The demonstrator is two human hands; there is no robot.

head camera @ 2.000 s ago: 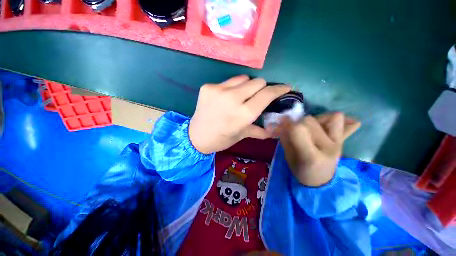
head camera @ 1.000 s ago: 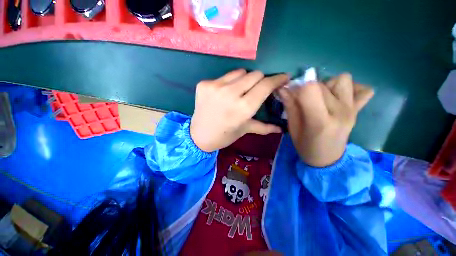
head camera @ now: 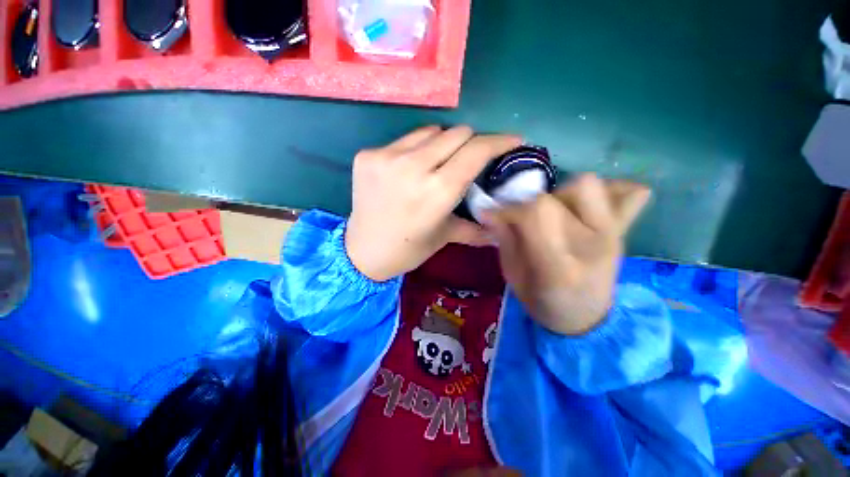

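A round black watch head [head camera: 522, 160] with a shiny rim is held near the bench's front edge. My left hand [head camera: 410, 200] grips it from the left, fingers at its far side and thumb at its near side. My right hand [head camera: 564, 252], slightly blurred, presses a crumpled white cloth [head camera: 518, 186] on the near part of the watch face. The fingertips of my right hand and the lower part of the watch are partly hidden.
A red foam tray [head camera: 373, 86] at upper left holds several black watches [head camera: 266, 23] and a clear, whitish patch with a blue spot [head camera: 387, 28]. A red grid tray [head camera: 158, 233] lies below bench level at left. A grey-white angular object [head camera: 828, 144] is at right.
My right hand has moved left and down, and the watch face and cloth show again between the hands. The foam tray appears shifted left in view.
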